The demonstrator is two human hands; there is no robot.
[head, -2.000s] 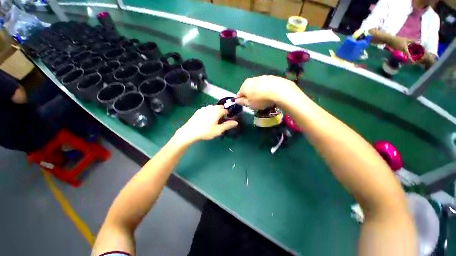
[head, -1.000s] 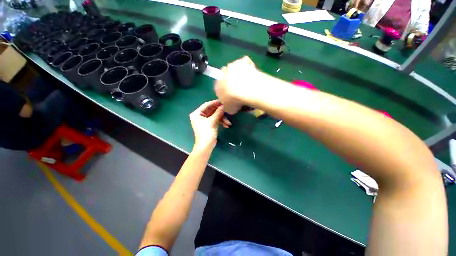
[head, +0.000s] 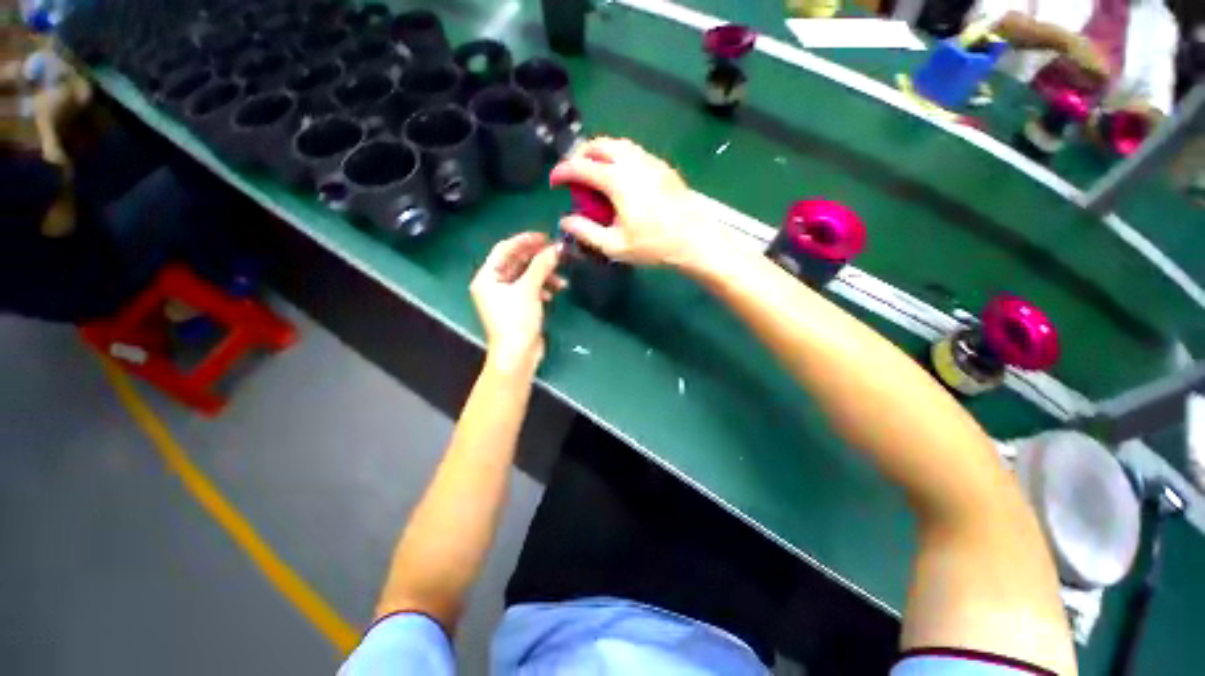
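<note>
My right hand (head: 632,209) is closed around a magenta end ring (head: 589,203) of a core, just right of the rows of housings. A dark barrel shape (head: 599,280) shows in shadow under that hand. My left hand (head: 513,288) is beside it on the left, thumb and fingertips pinched together close to the dark part below the ring. Whether a wire is between these fingertips is too small to tell. Black barrel housings (head: 381,178) stand in rows at the left of the green bench.
Cores with magenta rings stand by the rail, one (head: 825,233) in the middle and one tilted (head: 1018,333) at right. Another (head: 727,64) is farther back. A whitish tub (head: 1081,508) lies on cloth at right. A red stool (head: 189,338) is on the floor. A person's hands (head: 1057,46) work across the belt.
My right hand now holds a magenta ring; a second earlier none showed in it. Both hands stay close together. The view has shifted, bringing the tub and the two right-hand cores into clear sight.
</note>
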